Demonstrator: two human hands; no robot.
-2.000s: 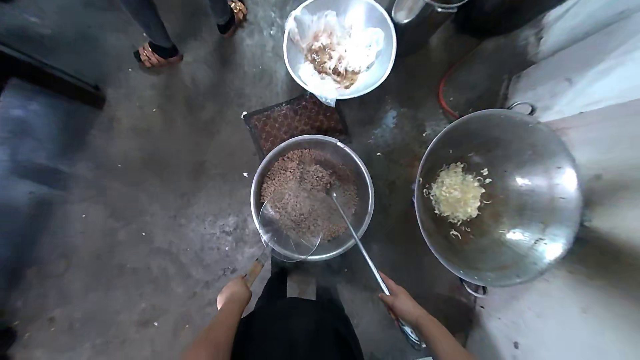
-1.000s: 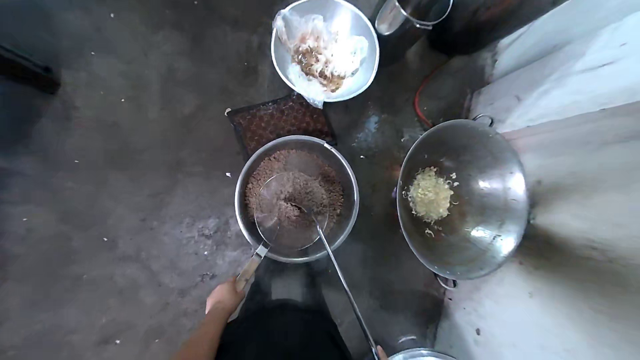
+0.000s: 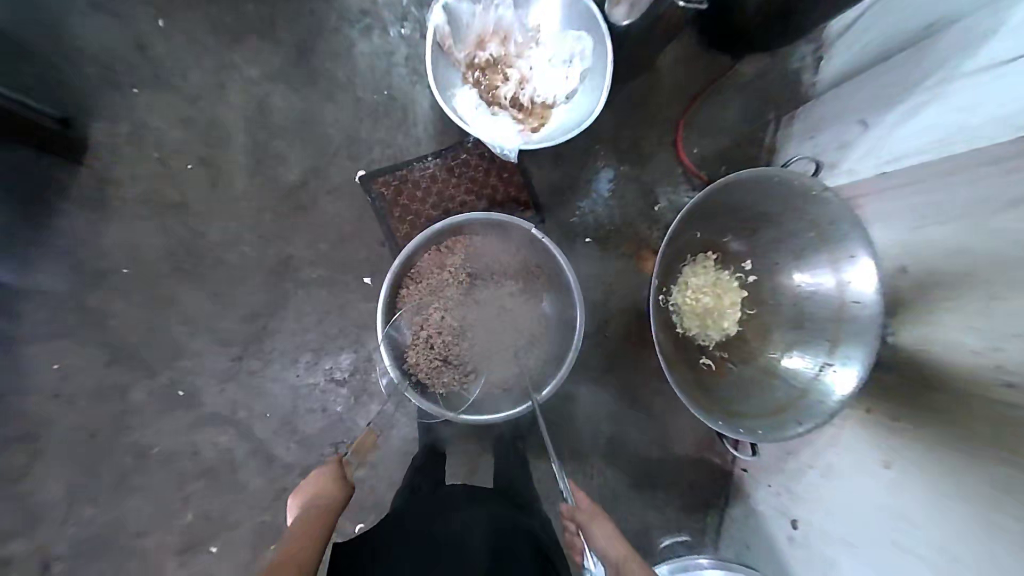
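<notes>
My left hand [image 3: 322, 490] grips the wooden handle [image 3: 362, 448] of a wire strainer [image 3: 436, 400], whose round head lies over the near left rim of a large metal pot [image 3: 382, 320]. My right hand [image 3: 590, 520] is closed around the long metal handle [image 3: 554, 460] of a utensil. Its far end goes into the pot, hidden by steam. Brown crumbly food [image 3: 438, 336], resembling ground meat, fills the pot's left part. To the right, a wide metal wok [image 3: 808, 320] holds a heap of pale sliced pieces [image 3: 707, 300].
A metal bowl [image 3: 602, 76] with a plastic bag [image 3: 504, 132] and wet brown contents stands beyond the pot. A dark patterned mat [image 3: 456, 190] lies between them on the concrete floor. A red hose [image 3: 682, 148] runs behind the wok, beside a pale wall [image 3: 944, 264]. Another metal rim [image 3: 704, 566] shows at the bottom.
The strainer has moved from the pot's middle to its near left rim. My right hand, mostly out of view one second ago, shows again. Food now lies mainly at the pot's left, with more steam.
</notes>
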